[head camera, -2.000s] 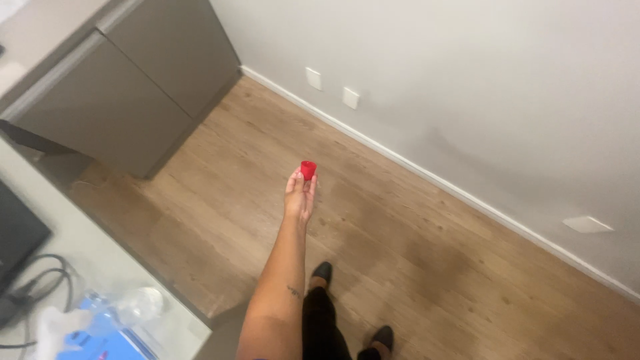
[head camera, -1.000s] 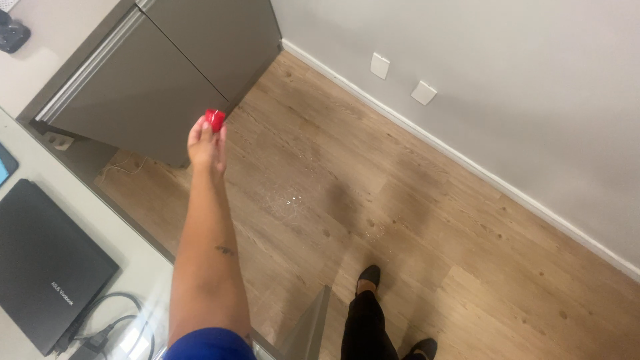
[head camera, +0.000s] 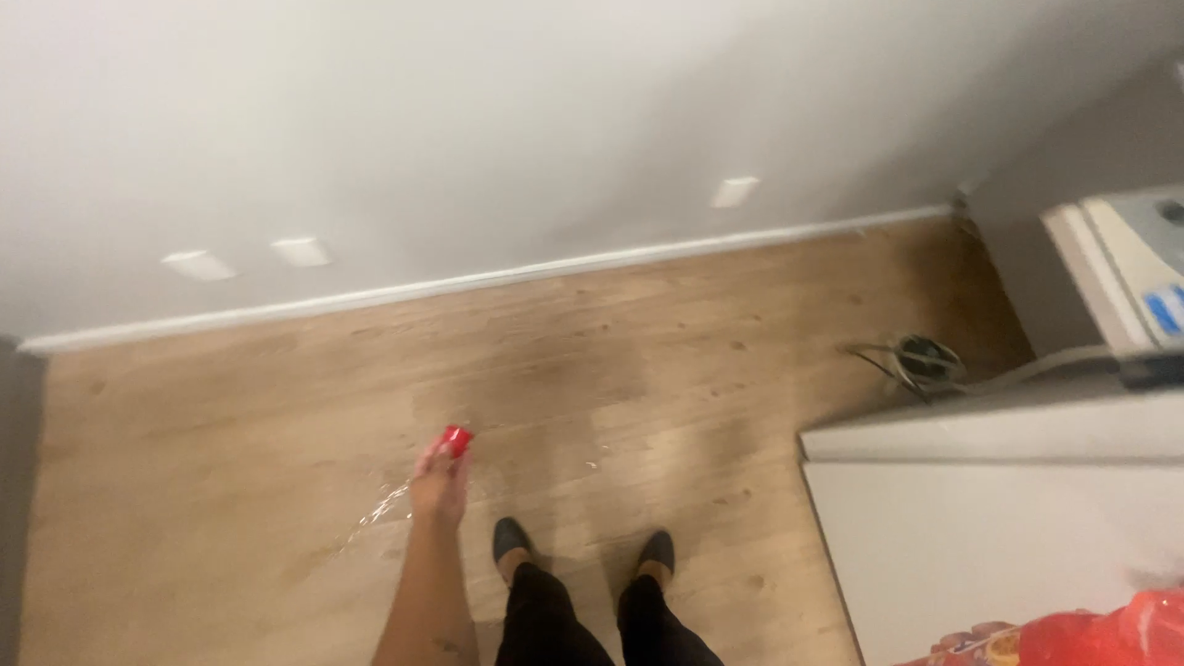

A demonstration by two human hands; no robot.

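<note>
My left hand point(head camera: 439, 481) reaches out over the wood-look floor, left of my feet. Its fingers are closed around a small red object point(head camera: 456, 440), perhaps a cup or a cap; blur hides its details. Bright, broken streaks point(head camera: 381, 509) show just left of the wrist, and a few small bright specks point(head camera: 593, 463) lie to the right of the hand. Whether these are liquid or small bits, I cannot tell. My right hand is out of view.
A pale wall with a white baseboard point(head camera: 555, 270) runs across the far side. At right stand a white furniture surface point(head camera: 971, 546), a red plastic bag point(head camera: 1110, 634) and a coiled cable point(head camera: 925, 361) on the floor. Dark shoes point(head camera: 511, 536) are below.
The view has swung far to the right, away from the desk and grey cabinet. My left hand still holds the red object. Bright streaks now show beside the wrist.
</note>
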